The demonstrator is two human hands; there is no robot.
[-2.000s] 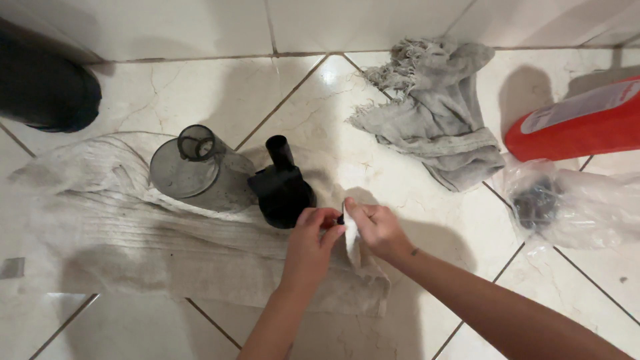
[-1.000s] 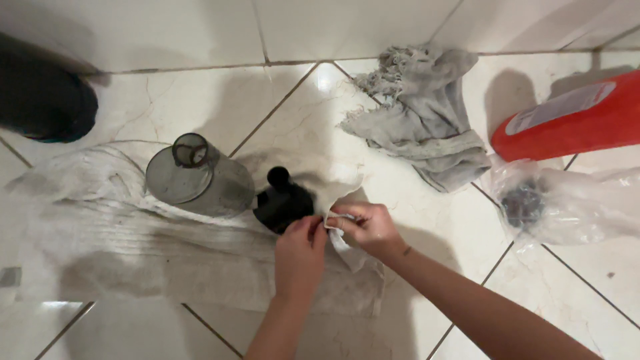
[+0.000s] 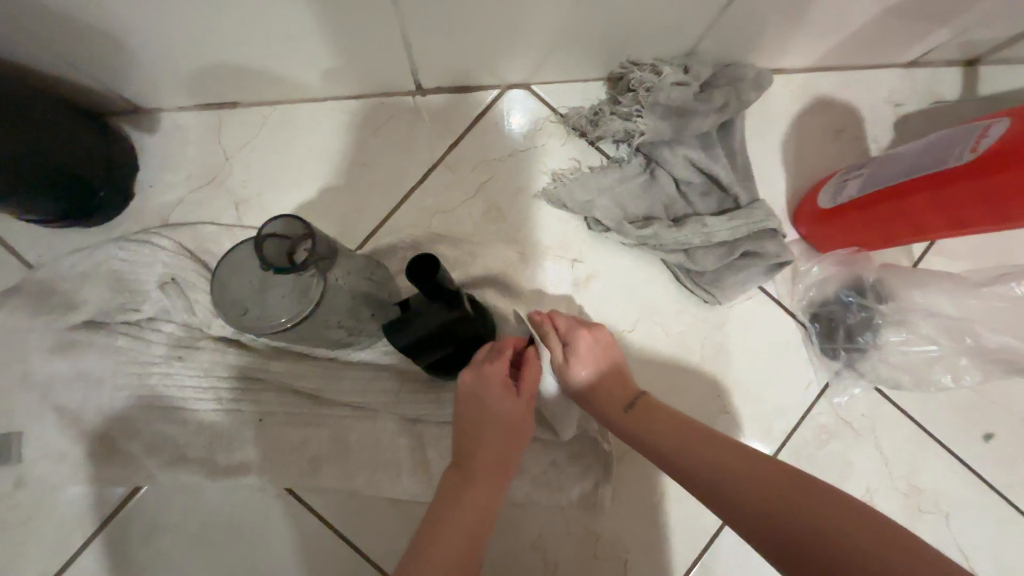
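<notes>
My left hand [image 3: 498, 392] pinches a small dark piece, mostly hidden by the fingers, at the right side of a black plastic part [image 3: 440, 332] with a short round spout. My right hand [image 3: 582, 356] holds a thin white cloth [image 3: 550, 380] against that small piece. The black part rests on a pale ribbed cloth [image 3: 320, 400] spread over the floor. Left of it, a clear grey plastic container [image 3: 352, 296] with a round tube on its top lies on the same cloth.
A crumpled grey rag [image 3: 688, 184] with frayed edges lies on the tiles near the wall. At the right are a red bottle [image 3: 920, 184] and a clear plastic bag [image 3: 944, 320] with a dark object inside. A black cylindrical object [image 3: 64, 152] stands at the upper left.
Both hands stay close together, and the white cloth has shifted between the fingers. The black part's spout shows at a different tilt than one second ago.
</notes>
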